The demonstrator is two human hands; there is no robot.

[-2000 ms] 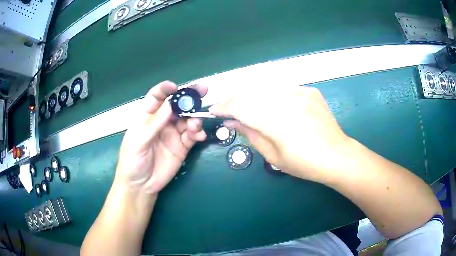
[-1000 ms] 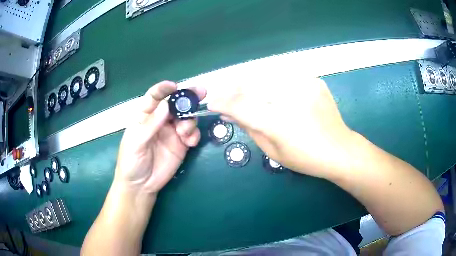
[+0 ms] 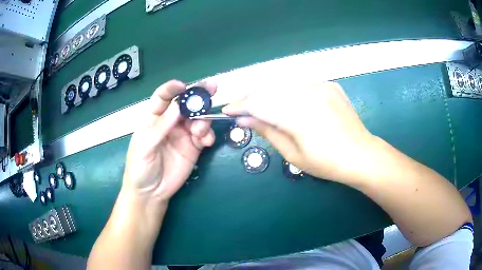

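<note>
My left hand [image 3: 166,142] holds a round black part [image 3: 195,103] upright between thumb and fingers. Its pale centre and small white dots face me. My right hand [image 3: 312,134] grips silver tweezers [image 3: 214,116], whose tips are at the lower edge of that part. I cannot tell whether they touch it. Three more round black parts lie on the green surface below the hands: one near the right fingertips [image 3: 238,135], one lower [image 3: 255,159], and one partly hidden by my right hand [image 3: 294,169].
A four-seat plate with black rings [image 3: 101,78] lies upper left, another plate [image 3: 79,39] behind it. Several small black parts [image 3: 60,170] and stacked plates [image 3: 53,224] are at left. A plate [image 3: 465,80] lies at right. A white strip [image 3: 391,57] crosses the green surface.
The plates on the far green surface at left have shifted right, and the top plate has moved mostly out of view. Both hands stay nearly in place, with the tweezers still at the held part.
</note>
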